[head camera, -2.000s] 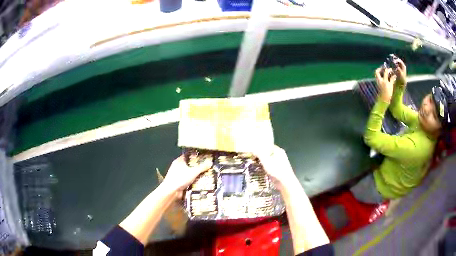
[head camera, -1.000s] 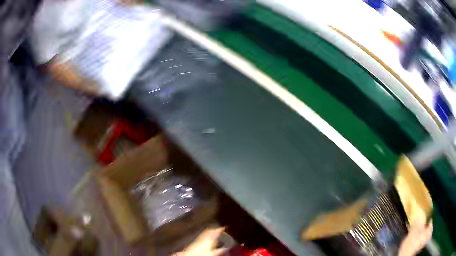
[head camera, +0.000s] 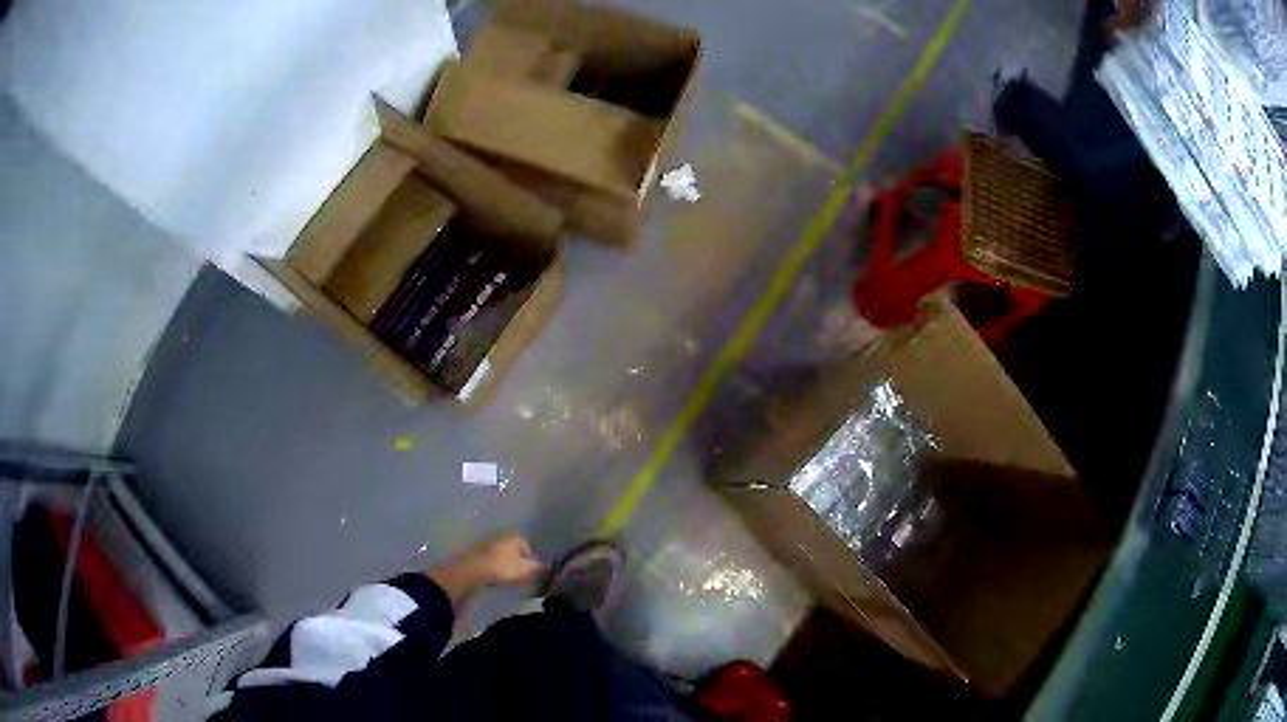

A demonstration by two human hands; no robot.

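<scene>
My left hand (head camera: pixel 494 561) is small and blurred at the bottom, over the floor beside my shoe. I see nothing in it, but its finger shape is unclear. My right hand is out of the picture. A large open carton (head camera: pixel 1009 409) stands at the lower right, with shiny clear plastic film (head camera: pixel 868 473) inside. Another open carton (head camera: pixel 346 247) at the upper left holds dark packs with pale print (head camera: pixel 445 303). A third open carton (head camera: pixel 544 127) stands against it at the top.
A red stool (head camera: pixel 910 254) with a woven top and a stack of clear trays (head camera: pixel 1193 134) are at the right, near the conveyor's dark edge (head camera: pixel 1193 494). A yellow floor line (head camera: pixel 769 303) runs between the cartons. A grey-framed rack (head camera: pixel 177 621) is at lower left.
The view has swung left and down to the floor. The inner carton of small parts and my right hand have left the picture. The film-filled carton now shows larger at the right.
</scene>
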